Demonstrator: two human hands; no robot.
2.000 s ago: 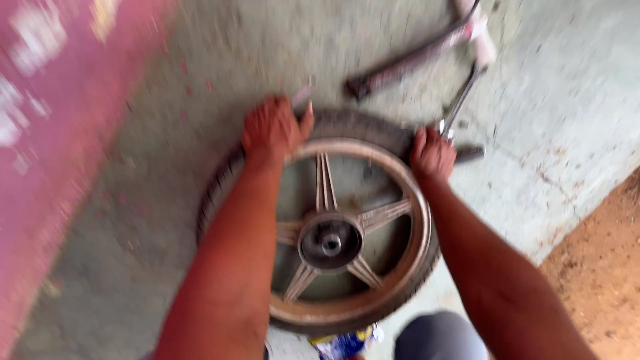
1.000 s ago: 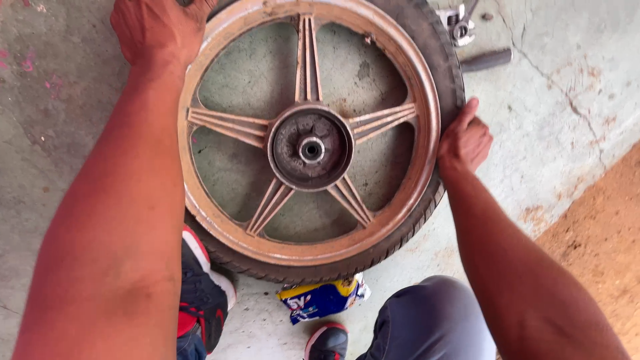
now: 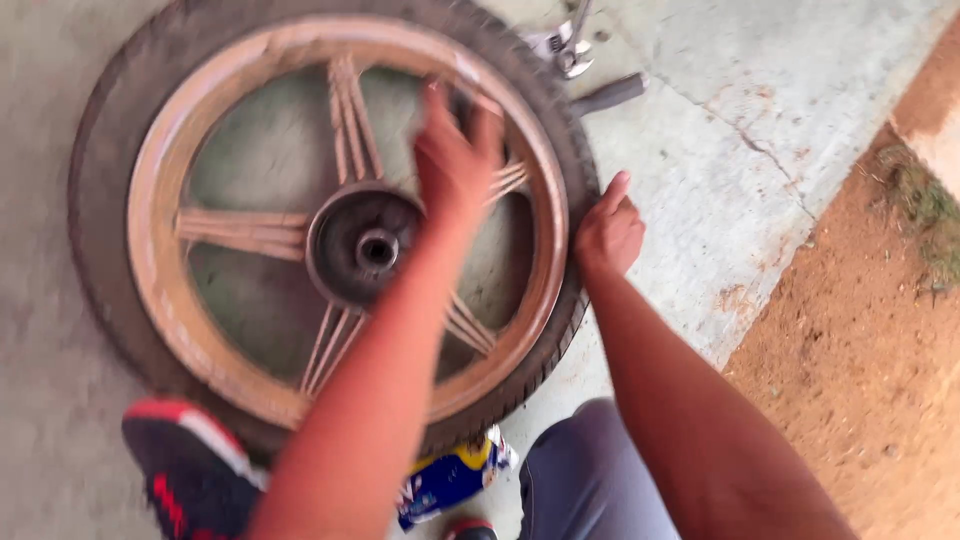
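Observation:
A spoked motorcycle wheel rim [image 3: 161, 277] with a black rubber tyre [image 3: 105, 195] on it fills the left and middle of the view. My left hand [image 3: 457, 150] is over the rim's upper right part, blurred, with thumb and fingers apart and nothing seen between them. At the tyre's right side, my right hand [image 3: 611, 232] rests against the tread; its underside fingers are hidden, so its hold is not clear. The wheel hub [image 3: 376, 249] shows a dark central hole, and my left forearm covers some of the spokes.
An adjustable wrench [image 3: 574, 60] and a dark-handled tool [image 3: 611, 94] lie on the concrete floor [image 3: 675, 157] beyond the tyre. A blue and yellow packet [image 3: 450, 480] is below the wheel, near my shoes [image 3: 187, 465]. Bare soil [image 3: 862, 360] borders the concrete at right.
My left hand has moved from the tyre's upper left edge to over the right part of the rim. My right hand stays at the tyre's right side. The view is closer than two seconds ago.

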